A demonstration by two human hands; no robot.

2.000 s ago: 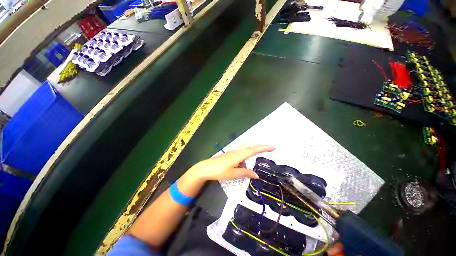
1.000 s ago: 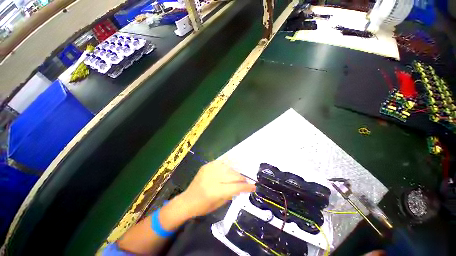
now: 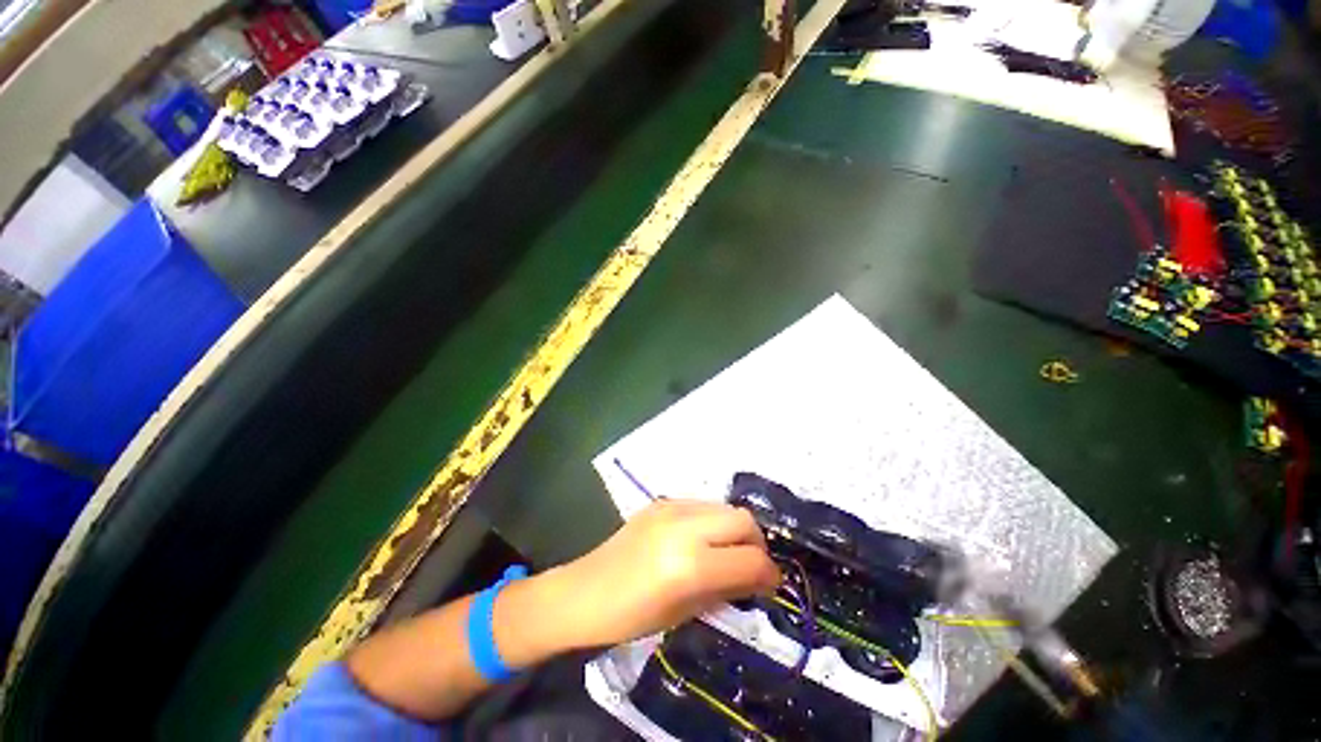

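My left hand has its fingertips pinched on a thin dark blue lead at the left end of the upper black module. The lead's free end sticks out up and left. The module stands raised in a white housing, with a second black module nearer me. Yellow leads cross the black rows, and a dark lead loops between them. A blurred metallic soldering tool points at the module's right end. My right hand is not visible.
The housing sits partly on a silvery-white sheet. A round metallic tangle lies right of it. Circuit boards with red wires are at the upper right. A chipped yellow rail borders the green conveyor on the left.
My left hand has gone from spread fingers to a pinch and has moved right, onto the module's left end. The soldering tool moved off right and back slightly left; the right fingertips left the picture.
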